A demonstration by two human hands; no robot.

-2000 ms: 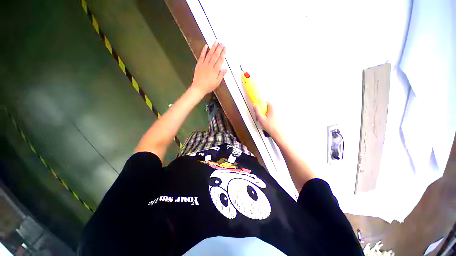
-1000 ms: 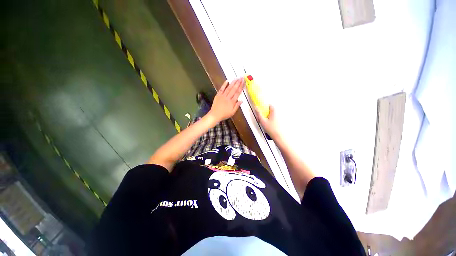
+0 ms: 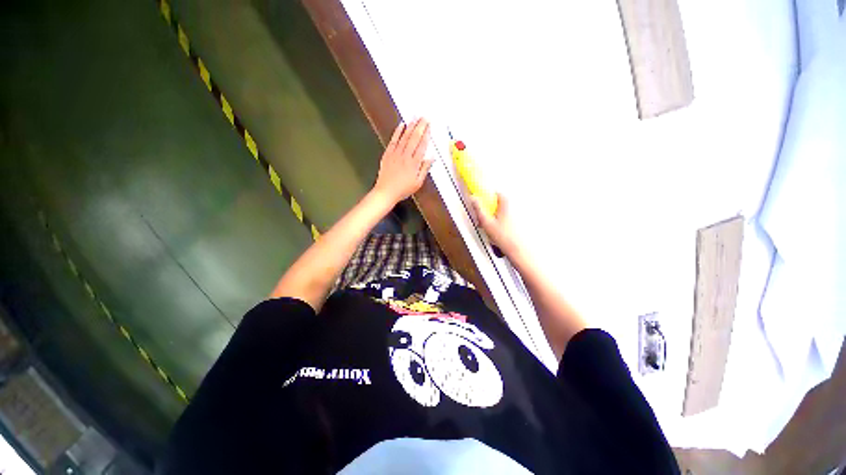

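A large white sheet (image 3: 557,186) covers the table. Narrow white strips (image 3: 508,288), parted by dark lines, run along its near edge. My right hand (image 3: 496,225) holds a yellow utility knife (image 3: 474,182), its red-spotted thin tip pointing away from me on the sheet beside the strips. My left hand (image 3: 404,164) lies flat, fingers together, on the strips at the table edge, left of the knife tip. It holds nothing that I can see. The fingers of my right hand are partly hidden under the knife.
Two flat grey-brown bars (image 3: 657,60) lie on the sheet, one farther up, one lower right. A small metal weight with a handle (image 3: 652,343) lies beside the lower bar. The folded bluish sheet edge (image 3: 775,241) is at the far side. Yellow-and-black tape (image 3: 251,144) marks the green floor.
The bars and the handled weight sit lower in view, and a second bar has come into view at the top. My left hand has moved back a little from the knife tip since one second ago.
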